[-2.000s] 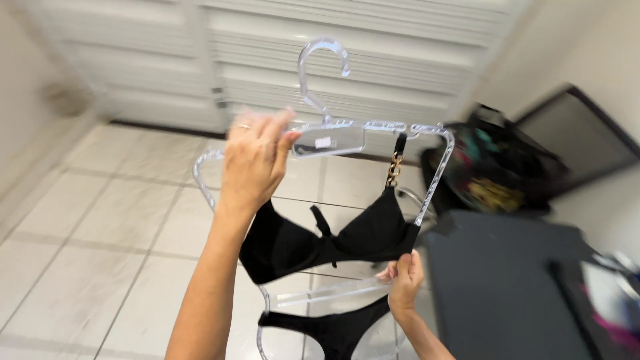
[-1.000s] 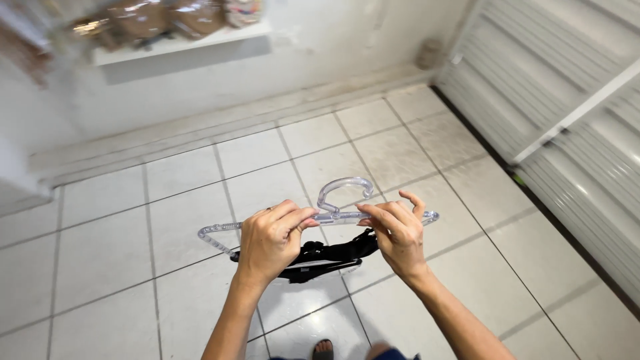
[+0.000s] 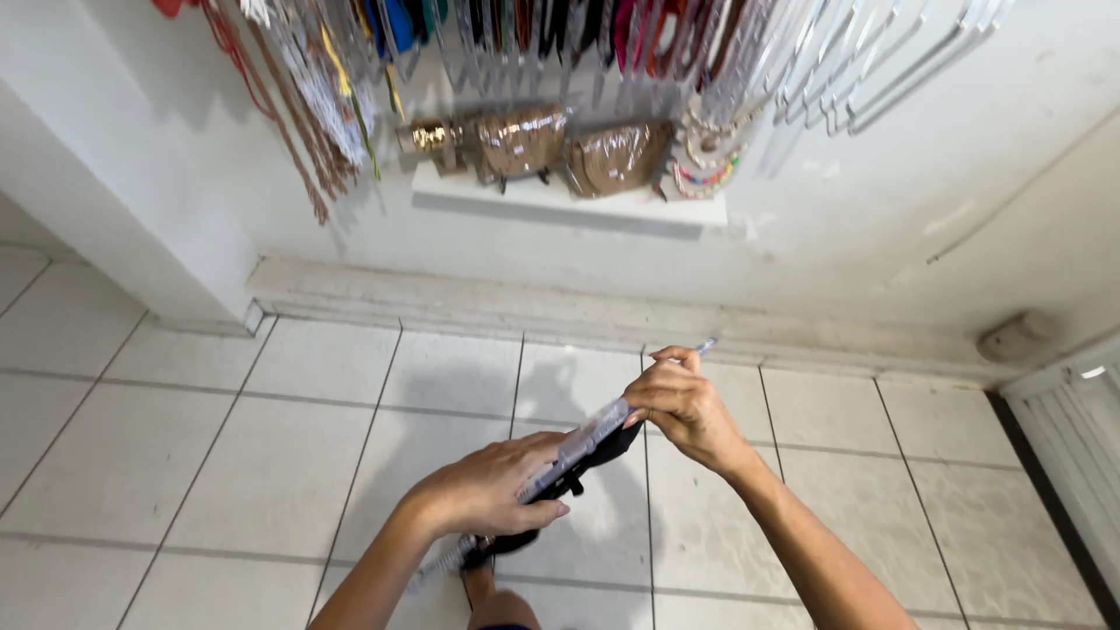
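A clear plastic hanger (image 3: 591,433) is seen nearly edge-on in the lower middle, slanting up to the right. Black bikini pieces (image 3: 612,446) hang from it, mostly hidden behind the hanger and my hands. My left hand (image 3: 490,486) lies around the hanger's lower left part, thumb beneath and fingers over the top. My right hand (image 3: 687,407) pinches the hanger near its upper right end, whose tip sticks out past the fingers. The hanger's hook cannot be made out clearly.
On the wall ahead, a white shelf (image 3: 569,197) holds bags in clear wrap and bead necklaces (image 3: 704,175). Above it hang many garments (image 3: 542,35) on clear hangers, with bare hangers (image 3: 875,70) at the right. A wall column (image 3: 131,157) stands left; a ribbed white door (image 3: 1072,437) is right.
The view has swung from the ribbed door to the wall with the shelf. The hanger, facing me two seconds ago, is now nearly edge-on and slanted. Both hands have shifted along it.
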